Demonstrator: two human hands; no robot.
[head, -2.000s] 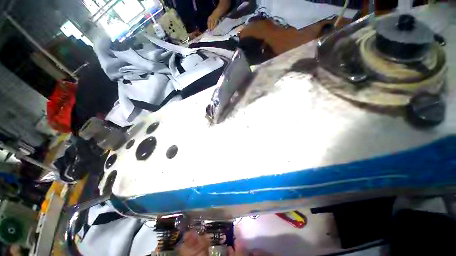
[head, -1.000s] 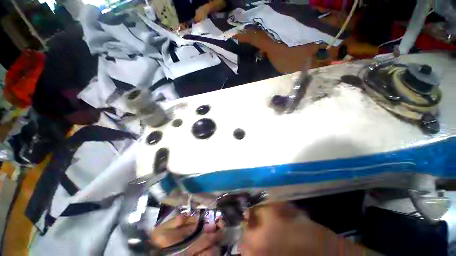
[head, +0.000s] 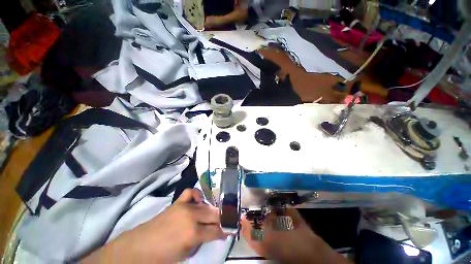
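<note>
Pale grey cloth with black strips (head: 139, 180) lies in folds left of the sewing machine's white head (head: 310, 149). My left hand (head: 181, 224) is at the cloth's right side beside the shiny take-up lever guard (head: 230, 198), fingers curled and pinching the cloth. My right hand (head: 292, 240) is under the head, behind the ribbed tension knobs (head: 283, 222). Its fingertips are hidden, so its grip cannot be told. The needle and presser foot are hidden by the head and guard.
A heap of grey and black cloth (head: 160, 67) lies behind the machine. An orange-brown surface (head: 304, 77) is beyond the head. Another person's arm (head: 227, 18) shows at the top. A dark flat object (head: 390, 250) lies at lower right.
The view has swung left and tilted, so the head sits lower and farther right. My left hand and forearm now show left of the guard; my right hand remains beneath the head.
</note>
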